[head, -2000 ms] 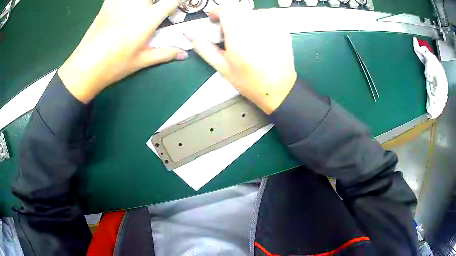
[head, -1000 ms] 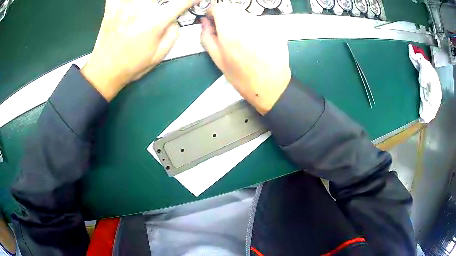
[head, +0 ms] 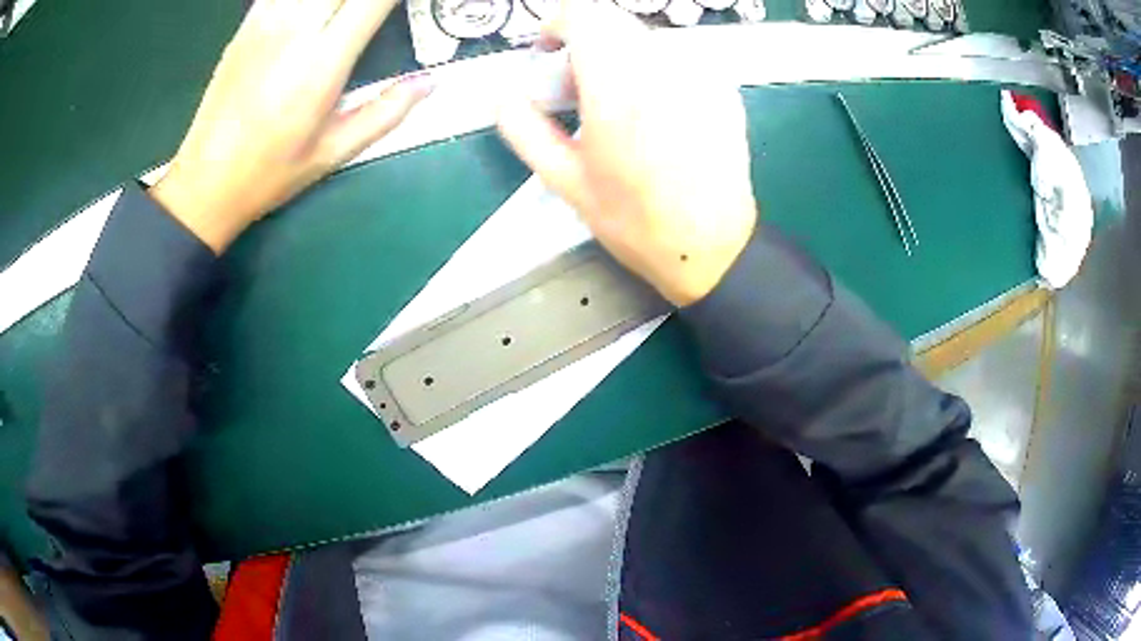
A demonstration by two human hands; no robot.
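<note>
A silver fixture tray (head: 434, 45) with round parts (head: 471, 14) lies at the top edge, partly cut off by the frame and partly behind my right hand. My left hand (head: 278, 119) is left of the tray, its fingers apart and some cut off by the top edge. My right hand (head: 644, 150) is just below the tray, blurred, fingers bent; whether it holds something is hidden. A grey-brown cover plate (head: 469, 359) lies slanted on a white paper sheet (head: 482, 441). The plate's right end is under my right wrist.
Dark tweezers (head: 881, 175) lie right of the paper. A white bundle with a red edge (head: 1061, 207) lies at the bench's right edge. Another tray of round parts (head: 886, 15) is at the top right. A white strip (head: 826, 53) crosses the green surface. Metal fittings (head: 1086, 88) stand far right.
My left hand has moved away from the round parts to the left, and more of the tray shows. My right hand has moved slightly down. The view has shifted a little.
</note>
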